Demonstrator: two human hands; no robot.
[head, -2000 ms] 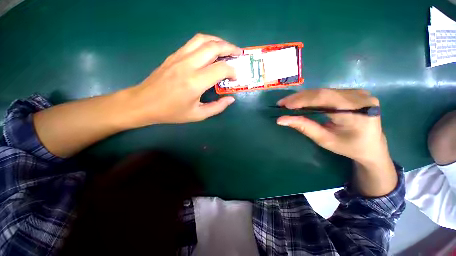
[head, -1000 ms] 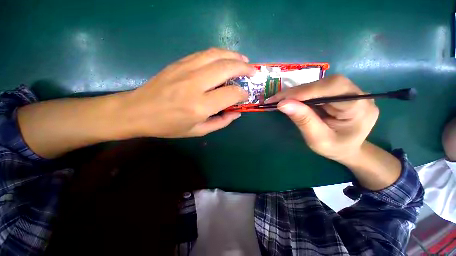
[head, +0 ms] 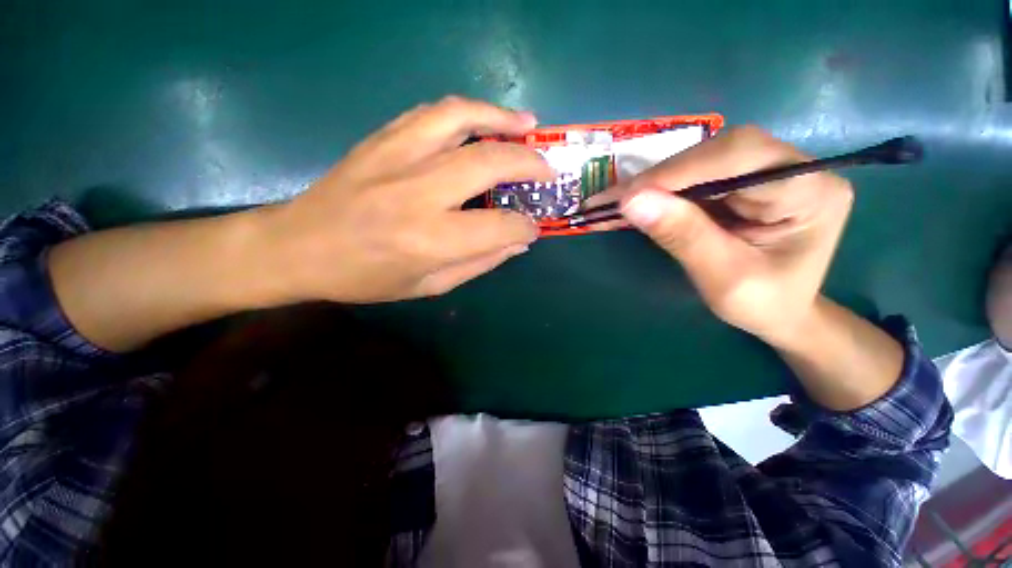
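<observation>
An open handheld unit in an orange-red housing (head: 627,125) lies on the dark green worktop. Its circuit board (head: 538,198) shows near my left fingers, a small green striped patch (head: 598,175) beside it, and a white rectangle (head: 657,148) at the right end. My left hand (head: 416,211) holds the unit's left end, fingers over the board and along both long edges. My right hand (head: 746,227) holds black tweezers (head: 793,171) like a pen. Their points touch or nearly touch the housing's near edge. I cannot tell whether anything is between the points.
The glossy green worktop (head: 333,67) spreads around the unit, its near edge curving in front of my body. At the right edge, part of another person's arm (head: 999,305) and white clothing (head: 977,405) show. A small dark item is cut off at the top right.
Since two seconds ago my right hand has brought the tweezers onto the unit's near edge. In the last second the tweezers' rear end has risen in view and my left fingers have shifted slightly.
</observation>
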